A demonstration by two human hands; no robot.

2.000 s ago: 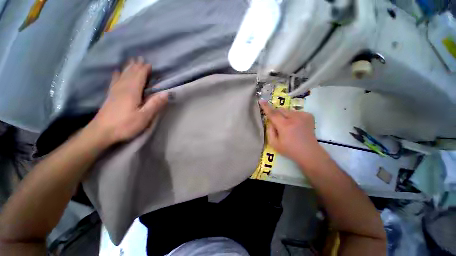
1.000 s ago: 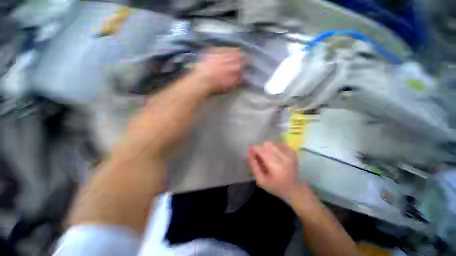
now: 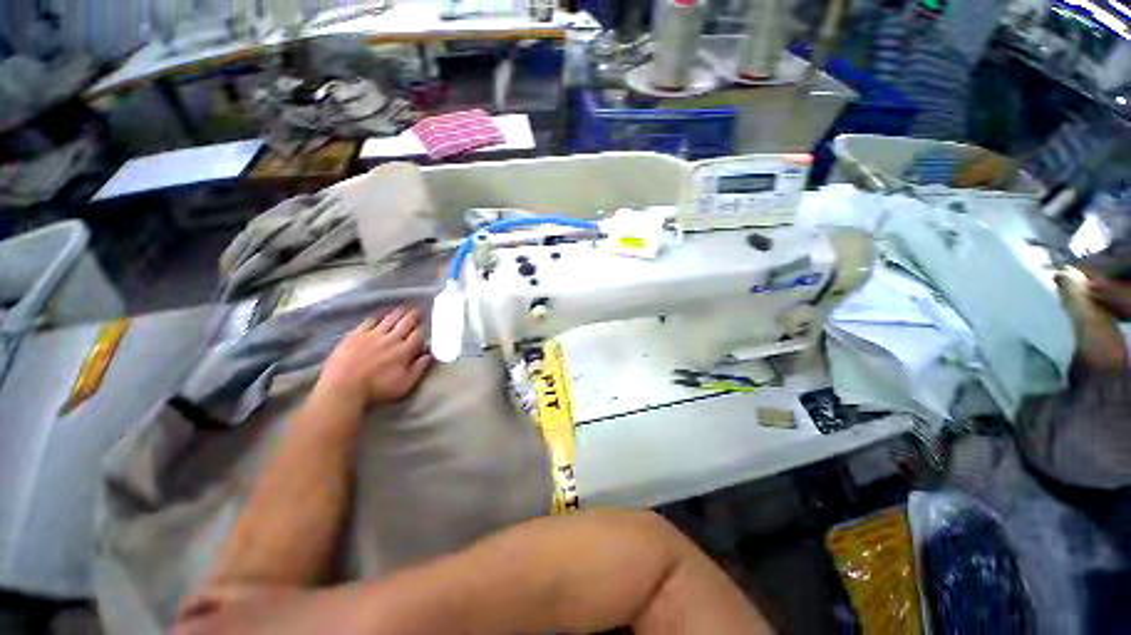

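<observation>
A large grey-taupe garment panel lies left of the needle area of the white sewing machine and hangs over the table's front. My left hand rests palm down on the cloth, left of the machine's white oblong lamp or sensor, fingers slightly spread. My right forearm crosses low over the cloth to the left. My right hand is at the lower left, cut off by the bottom edge, so its grip is unclear. The presser foot is too small to make out.
Yellow printed tape runs beside the cloth. Green-black snips and a small brown-grey block lie on the right. Heaped taupe cloth is behind left. Pale fabric and another person's arm are at the right.
The view has tilted up, showing the room behind. My right hand has left the needle area and moved across to the lower left. My left hand lies flat on the cloth again.
</observation>
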